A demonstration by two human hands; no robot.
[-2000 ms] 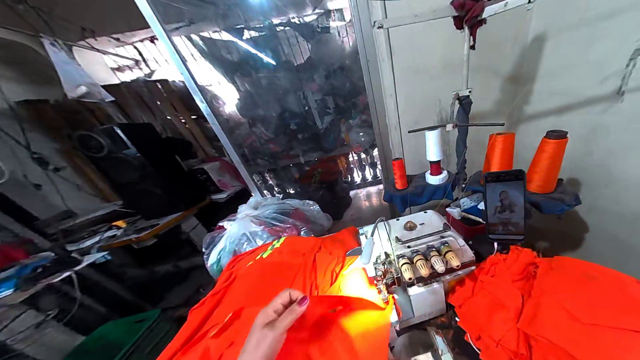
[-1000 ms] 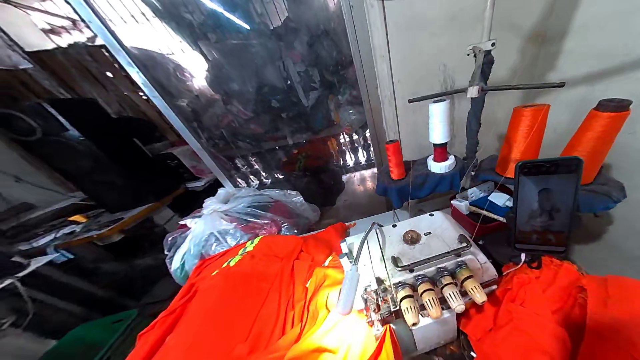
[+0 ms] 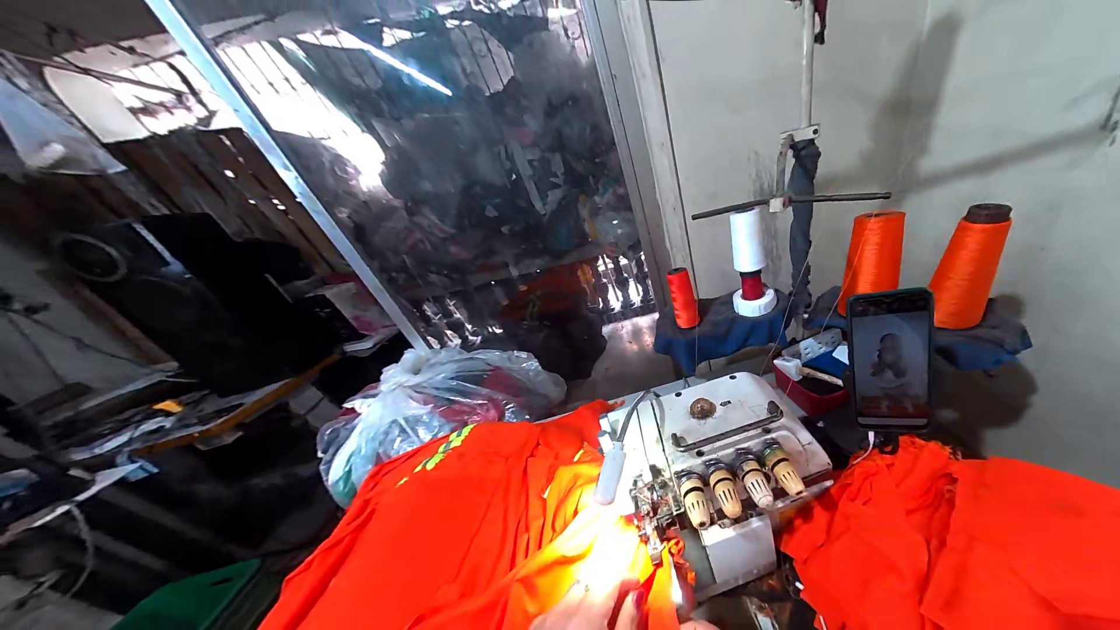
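Observation:
An overlock sewing machine [image 3: 735,420] with a row of tension dials stands right of centre, its small lamp glaring over the needle area. Orange fabric [image 3: 429,525] with a yellow-green strip spreads left of it and reaches the presser foot [image 3: 652,516]. At the bottom edge, my left hand [image 3: 591,608] lies on this fabric just below the foot, fingers partly washed out by the glare; whether they grip cannot be told. A sliver of skin beside it, seemingly my right hand [image 3: 698,625], shows at the frame's edge, the rest cut off.
More orange fabric [image 3: 1006,534] is heaped right of the machine. Behind stand orange thread cones [image 3: 971,271], a white spool [image 3: 747,241] and a propped phone [image 3: 891,359]. A stuffed clear plastic bag [image 3: 455,385] sits behind the left fabric, before a framed glass panel [image 3: 490,175].
Two seconds ago a hand held up the orange fabric left of the machine; one second ago no hand showed. Now fingers are on the fabric at the bottom edge, near the presser foot.

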